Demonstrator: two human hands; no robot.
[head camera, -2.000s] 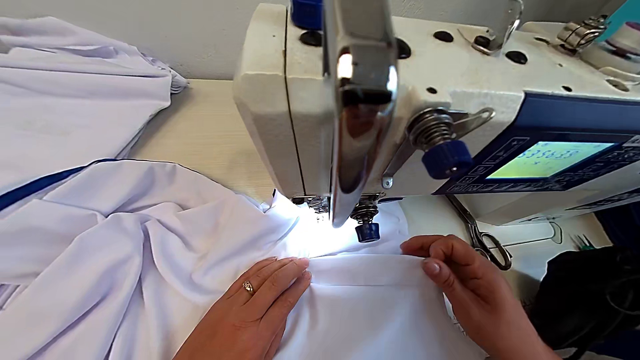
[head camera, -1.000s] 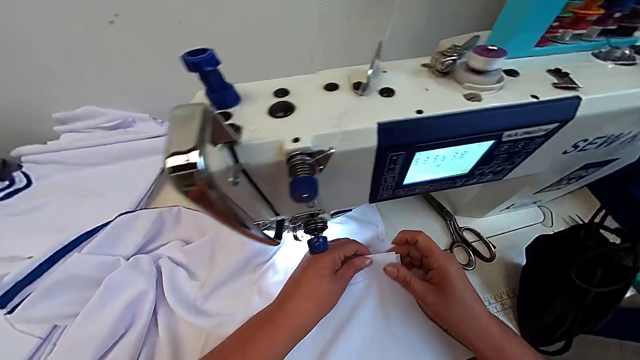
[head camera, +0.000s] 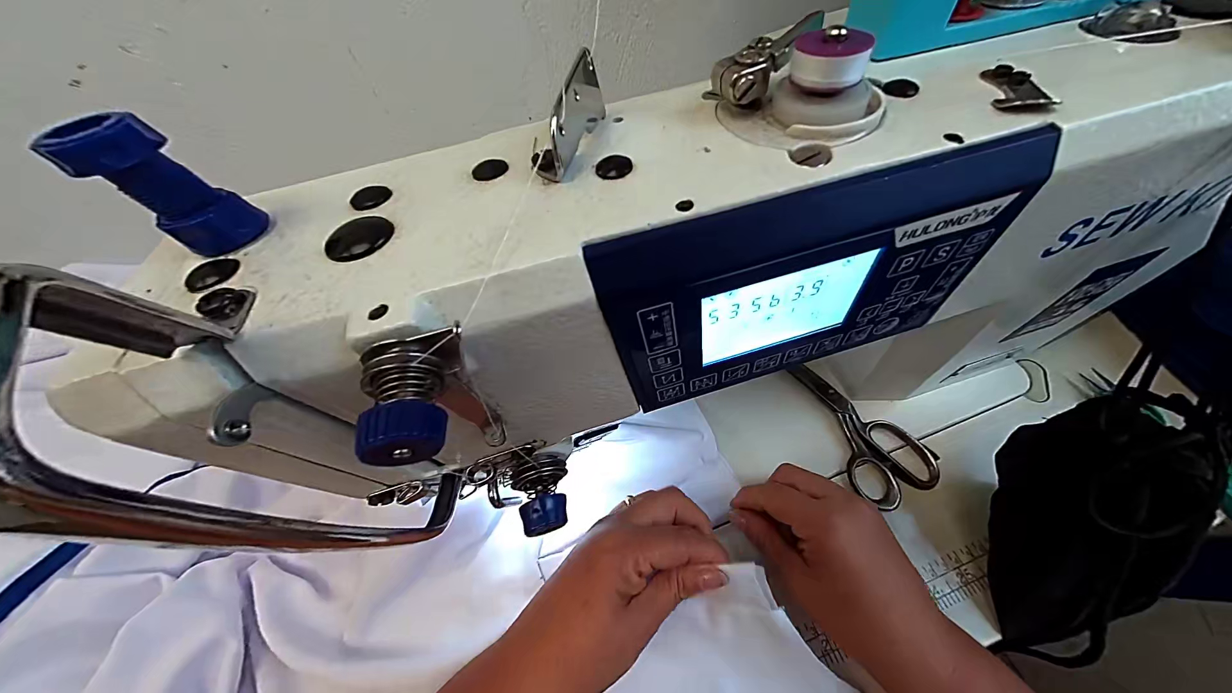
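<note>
White fabric (head camera: 327, 606) with soft folds lies across the bed of a sewing machine (head camera: 520, 279), lit by the machine's lamp. My left hand (head camera: 635, 568) pinches the folded edge of this cloth between thumb and fingers, just right of the needle area. Close beside it, my right hand (head camera: 818, 539) holds the same edge near its corner, the fingertips partly hidden behind the thumb. The needle and presser foot are hidden behind the machine head and a blue tension knob (head camera: 544, 514).
Metal scissors (head camera: 866, 448) lie behind my right hand. A black drawstring bag (head camera: 1097, 520) sits at the right, near a printed measuring scale (head camera: 958, 577). The machine's metal guard (head camera: 221, 525) juts out at the left. A bobbin (head camera: 832, 60) is on top.
My left hand has come off the flat cloth, moved close to my right hand and now pinches the edge. The view has swung right.
</note>
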